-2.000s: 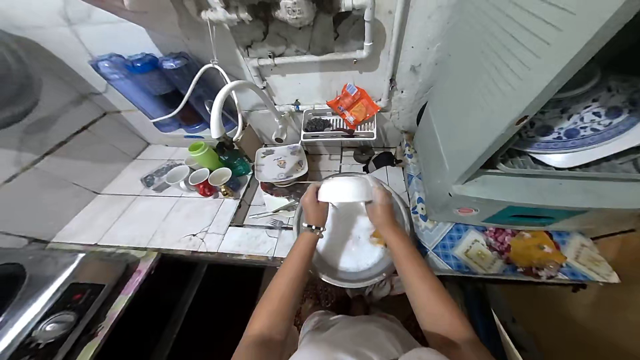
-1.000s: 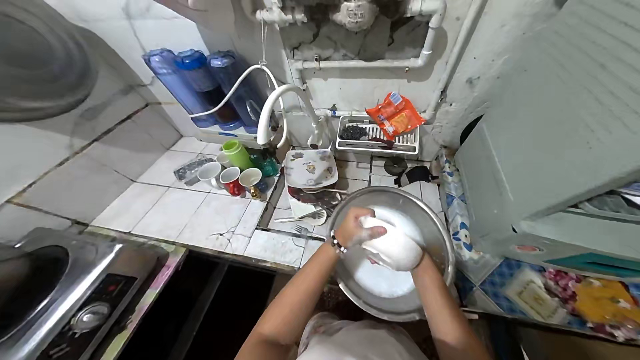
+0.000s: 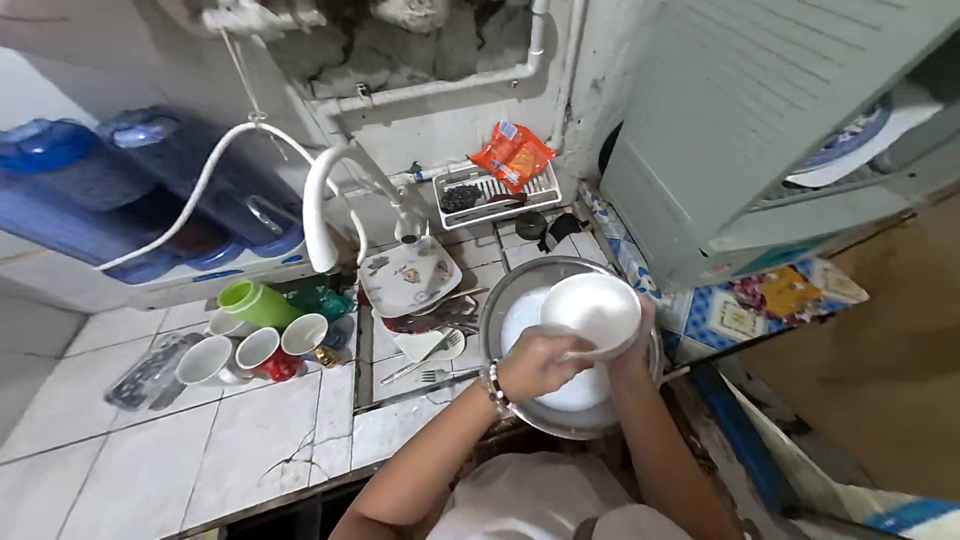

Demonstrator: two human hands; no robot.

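A white bowl [image 3: 590,311] is held between my two hands over a metal basin [image 3: 501,296] of whitish, sudsy water. My left hand [image 3: 544,361], with a beaded bracelet at the wrist, grips the bowl's near left rim. Around the bowl's right side is my right hand [image 3: 636,341], its fingers partly hidden behind the bowl. Left of the basin, a square patterned plate [image 3: 410,276] lies on other dishes, with forks [image 3: 442,373] and a small white dish [image 3: 427,345] in front of it.
A white faucet [image 3: 321,210] arches behind the plate. Several mugs [image 3: 259,347] and a green cup [image 3: 255,302] stand on the tiled counter at left, near blue water bottles [image 3: 202,180]. An orange packet [image 3: 515,155] lies on a white rack [image 3: 497,214]. A grey-green cabinet [image 3: 675,150] rises at right.
The bowl, seen from its rounded outside a second ago, now shows its open inside. Both hands are still on it, over the basin.
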